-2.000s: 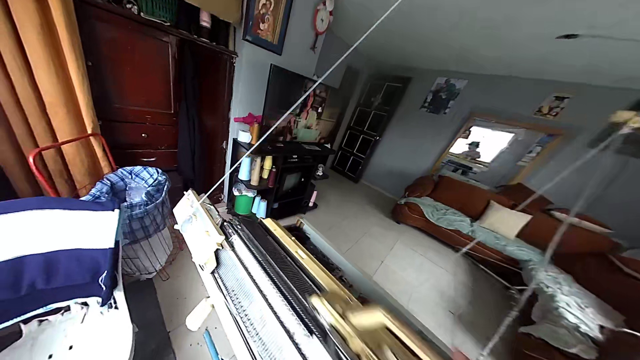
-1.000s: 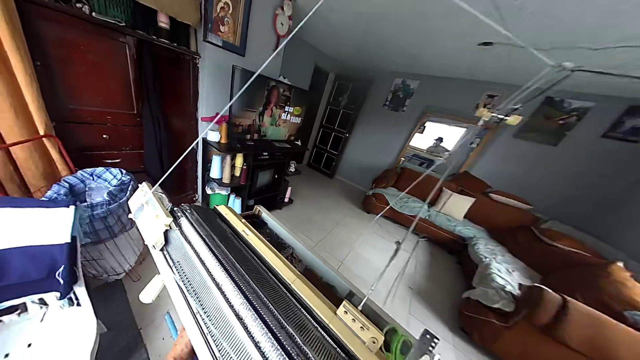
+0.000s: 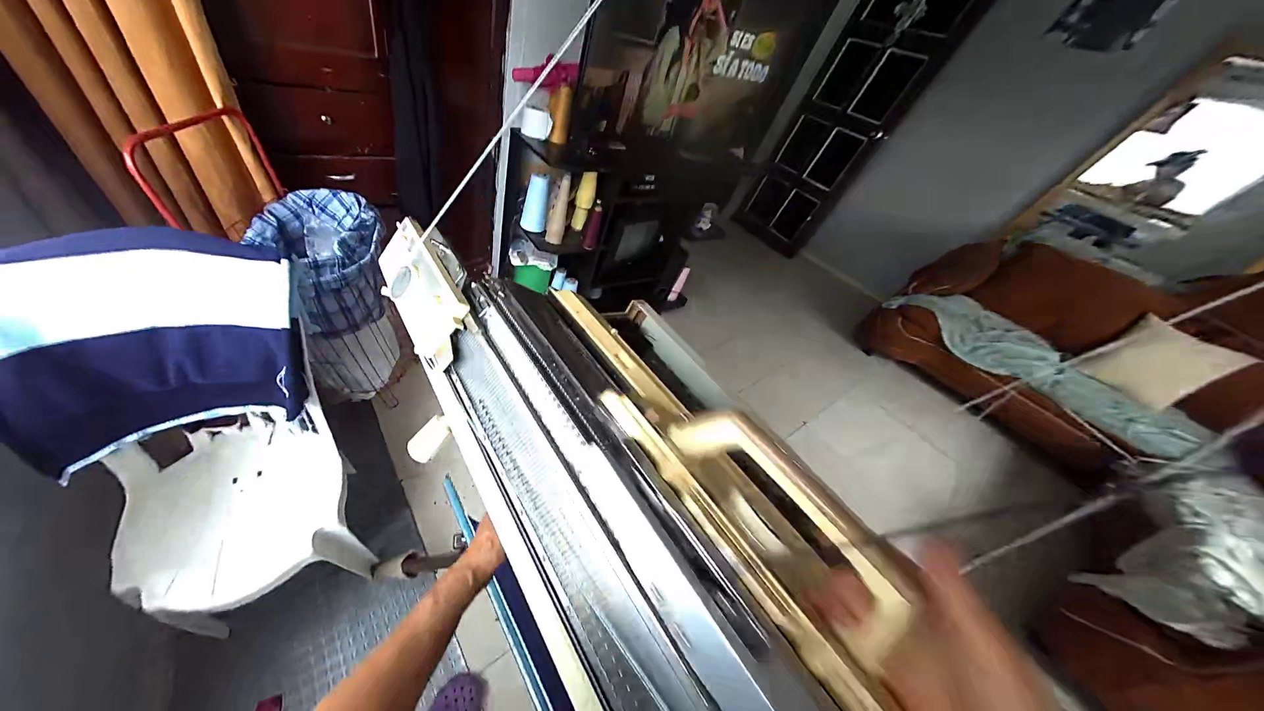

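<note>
A knitting machine with a long metal needle bed (image 3: 592, 494) runs from the upper left to the lower right. My right hand (image 3: 918, 612), blurred, is closed around the handle of the cream-coloured knitting machine carriage (image 3: 770, 494) on the bed's right side. My left hand (image 3: 484, 548) is at the bed's near left edge, its fingers hidden behind the edge. Dark blue knitted fabric (image 3: 528, 622) hangs below the bed beside that arm. A cream plastic end piece (image 3: 420, 286) sits at the bed's far end, with a white cord rising from near it.
A white plastic chair (image 3: 237, 513) with blue-and-white fabric (image 3: 148, 316) over it stands left. Behind it is a wire basket (image 3: 351, 346) with checked cloth. Yarn cones (image 3: 558, 207) fill a black shelf. A brown sofa (image 3: 1027, 296) stands at the right, and taut strands cross before it.
The carriage has come into fuller view, with my right hand on its handle. My left hand and forearm show more beside the bed than one second ago. The view has shifted down and left.
</note>
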